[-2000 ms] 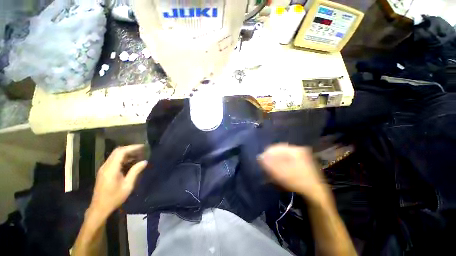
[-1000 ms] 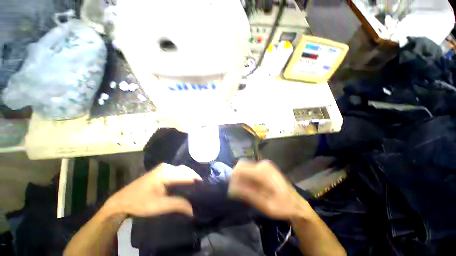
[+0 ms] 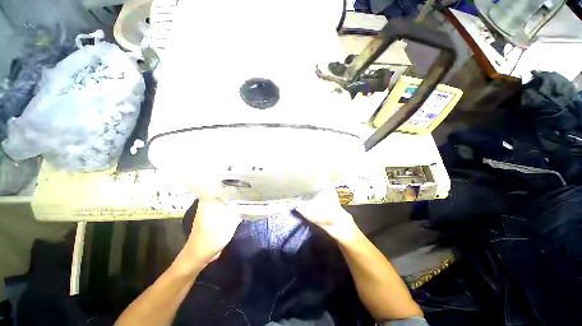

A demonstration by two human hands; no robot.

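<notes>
Dark navy jeans point(image 3: 255, 280) hang from under the sewing machine head over my lap, with pale loose threads on them. The large off-white machine head point(image 3: 210, 95) hides the needle area. A bright patch of light lies on the cloth just below it. My left hand point(image 3: 218, 223) is at the left side of the cloth, its fingertips hidden under the head. My right hand point(image 3: 325, 213) is at the right side, its fingers partly hidden and washed out by glare. Both hands rest at the cloth; their grip is not clearly visible.
A translucent bag of small pieces point(image 3: 96, 108) stands left on the cream table point(image 3: 102, 197), beside small white pieces point(image 3: 137, 146). A dark angled bar point(image 3: 415, 95) crosses before the control panel point(image 3: 440, 102). A large heap of dark jeans point(image 3: 523, 223) lies right.
Both hands have moved forward from above the lap to the cloth under the machine head. The view has shifted so the head looks larger, and the dark bar now shows at its right.
</notes>
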